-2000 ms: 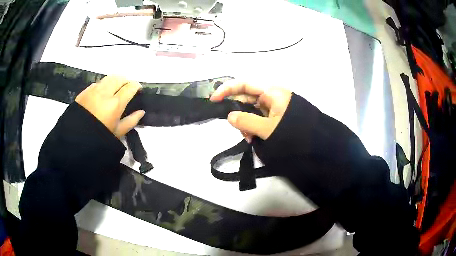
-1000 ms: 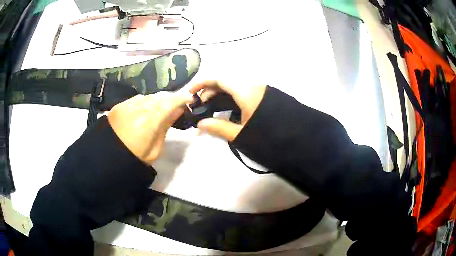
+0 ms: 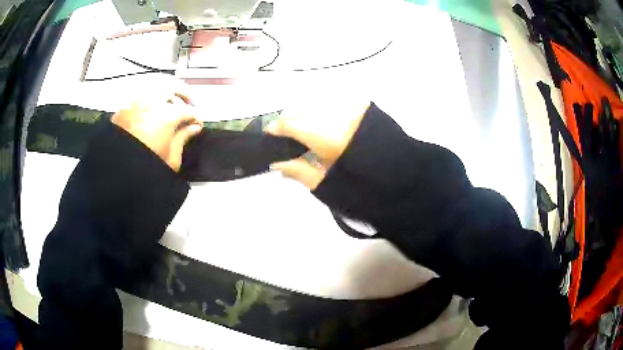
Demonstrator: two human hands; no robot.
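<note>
A dark padded strap piece (image 3: 232, 156) is stretched between my two hands, above the white tabletop. My left hand (image 3: 158, 123) grips its left part, fingers curled over it. My right hand (image 3: 314, 140) grips its right end between thumb and fingers; the hand is a little blurred. A camouflage shoulder strap (image 3: 65, 126) lies behind, its middle and right end partly hidden by my hands. A black webbing loop (image 3: 354, 225) shows below my right forearm. The piece's ends are hidden in my hands.
A second camouflage strap (image 3: 253, 301) curves along the near table edge. The slotted sewing template (image 3: 212, 51) lies at the back under the machine's metal plate. Thin dark thread trails beside it. Black webbing strips (image 3: 586, 157) lie on orange cloth (image 3: 570, 75) at right.
My hands have moved apart from their close hold on a small dark part, and the dark piece is now stretched between them. My left hand has shifted left, over the rear strap.
</note>
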